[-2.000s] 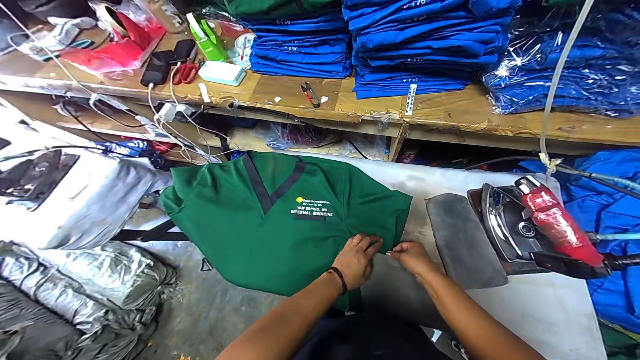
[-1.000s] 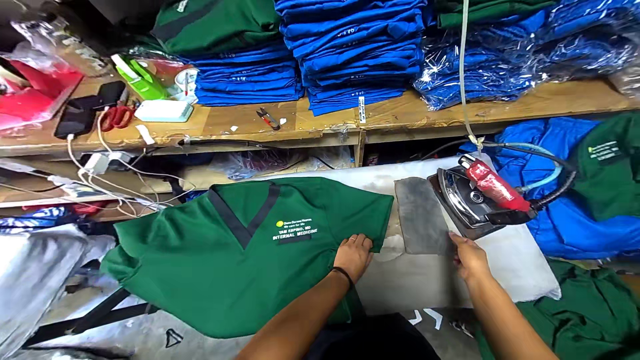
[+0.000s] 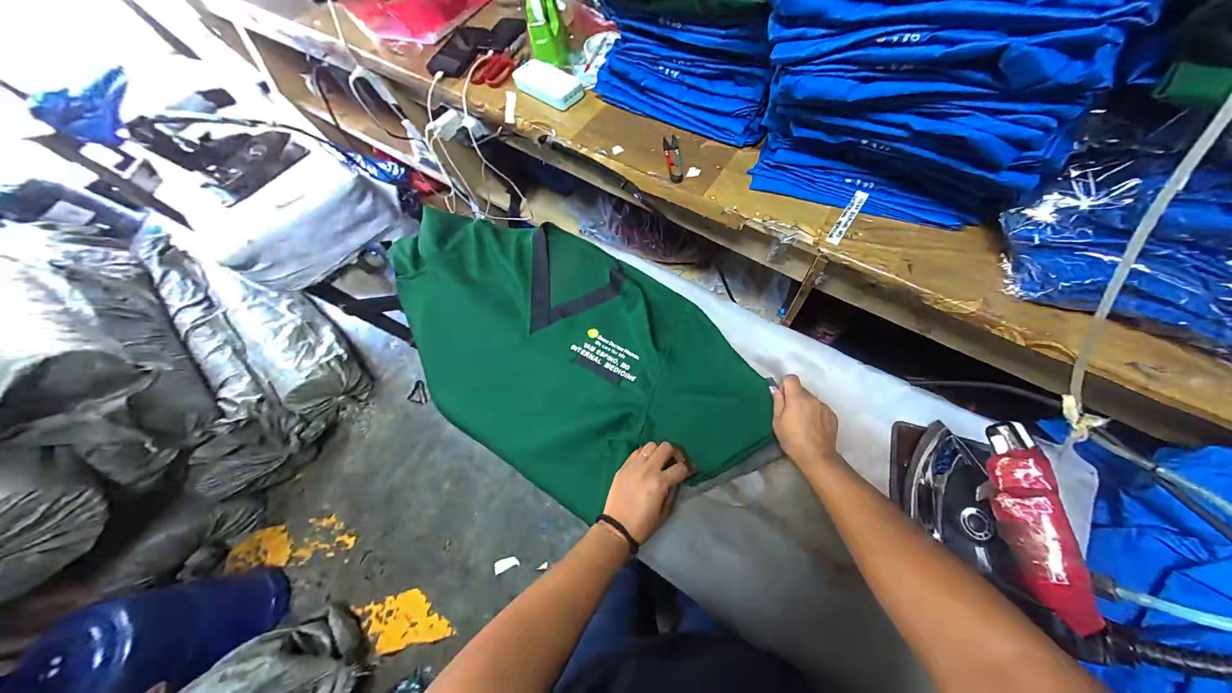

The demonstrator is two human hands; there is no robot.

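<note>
A green V-neck scrub top point(image 3: 500, 356) with dark neck trim and chest lettering lies across a pale ironing surface point(image 3: 857, 385). My left hand point(image 3: 647, 481) has curled fingers on the lower edge of its sleeve. At the sleeve's outer corner, my right hand point(image 3: 801, 416) pinches the hem. A strip of grey cloth point(image 3: 756, 466) shows along the sleeve opening, between my hands; the rest of it is hidden. To the right of my right hand rests an electric iron point(image 3: 962, 510) with a red-wrapped handle, touched by neither hand.
Stacks of folded blue garments point(image 3: 924, 106) and small scissors-like snips point(image 3: 673, 159) sit on the wooden shelf point(image 3: 712, 192) behind. A hose point(image 3: 1136, 260) hangs above the iron. Plastic-wrapped bundles point(image 3: 279, 337) lie at left, and blue fabric point(image 3: 1174, 577) is at right.
My right hand has moved from beside the iron to the sleeve's outer corner. The grey cloth, one second ago flat between sleeve and iron, now shows only at the sleeve opening. The view has swung left.
</note>
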